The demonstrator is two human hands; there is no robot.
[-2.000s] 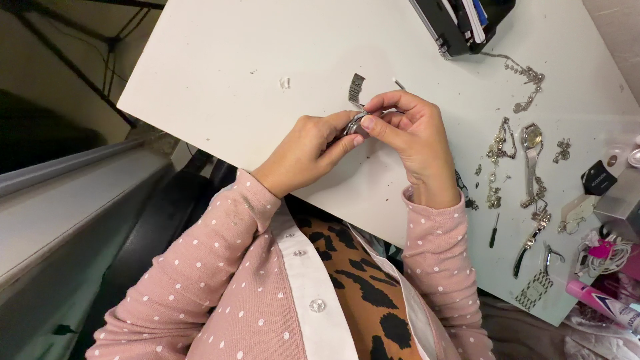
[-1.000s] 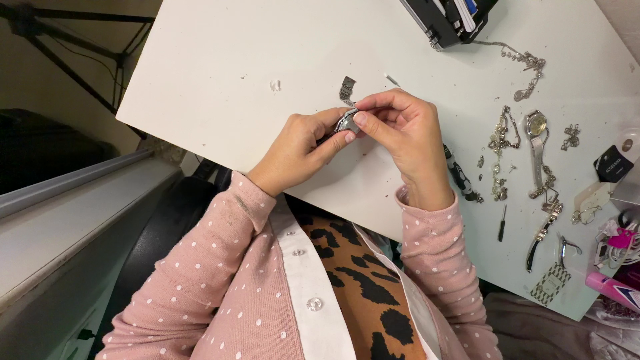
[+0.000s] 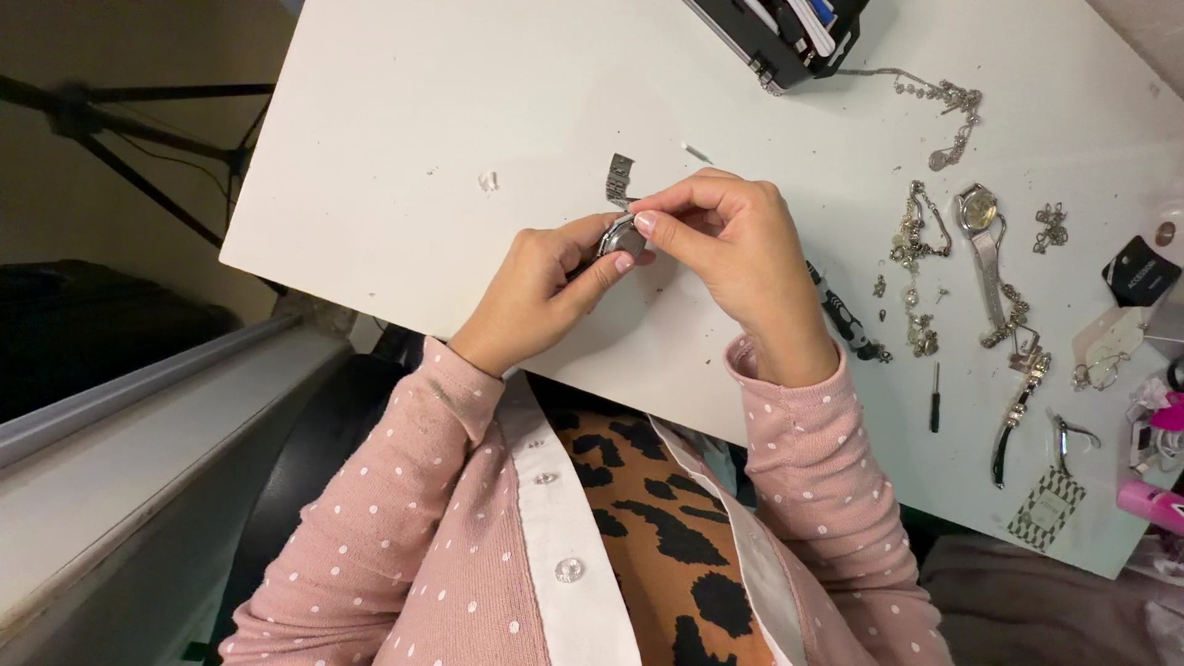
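Note:
A metal wristwatch (image 3: 626,238) is held above the white table, its round case pinched between the thumb and fingers of my left hand (image 3: 555,282). From the case a dark metal link band (image 3: 619,178) sticks out toward the far side. The thumb and forefinger of my right hand (image 3: 731,236) meet at the case's upper right edge; whether a small part sits between them is hidden. A short white stick-like piece (image 3: 696,153) lies just beyond my right hand. A small clear piece (image 3: 487,181) rests on the table to the left.
On the right of the table (image 3: 416,111) lie a second wristwatch (image 3: 978,211), a beaded bracelet (image 3: 911,245), a small screwdriver (image 3: 935,402), a patterned card (image 3: 1046,507) and a black card (image 3: 1140,272). A black case (image 3: 791,46) with a chain (image 3: 957,106) stands at the far edge.
Both hands stay together on the watch, with only small shifts of the fingers. No grip has plainly been taken or let go.

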